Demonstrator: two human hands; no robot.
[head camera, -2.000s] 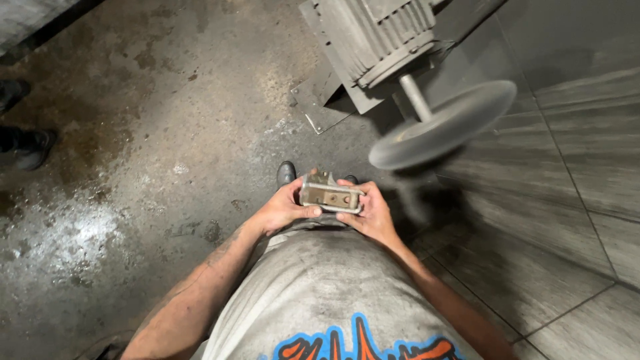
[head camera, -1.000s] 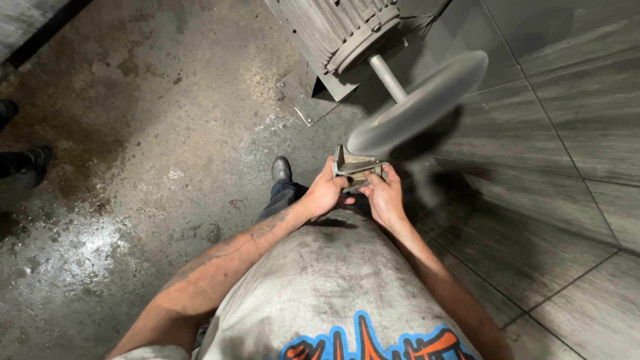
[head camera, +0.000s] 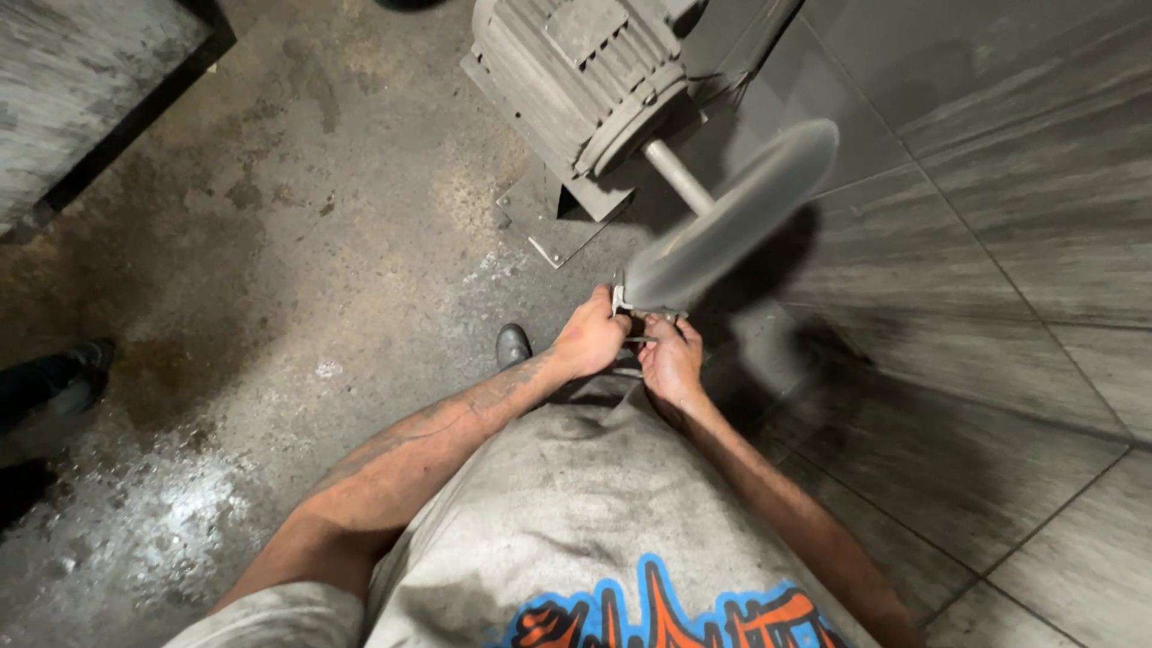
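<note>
My left hand (head camera: 595, 334) grips the left end of a small metal part (head camera: 620, 298), and my right hand (head camera: 671, 353) holds its right side. The part lies against the lower edge of a blurred, spinning buffing wheel (head camera: 733, 216), which hides much of it. A steel shaft (head camera: 678, 176) joins the wheel to a grey, dusty electric motor (head camera: 585, 76) with a finned housing. Both hands are just below the wheel, in front of my stained grey shirt.
Grey tiled panels (head camera: 1017, 234) run along the right side. The motor's base plate (head camera: 560, 236) stands on the stained concrete floor (head camera: 360, 225). At the left edge another person's shoe (head camera: 85, 360) shows, and a pale block-like surface (head camera: 85, 85) fills the upper left corner.
Two seconds ago both hands held the metal part near my waist, away from the wheel. They have moved it up to the wheel's lower edge and turned it.
</note>
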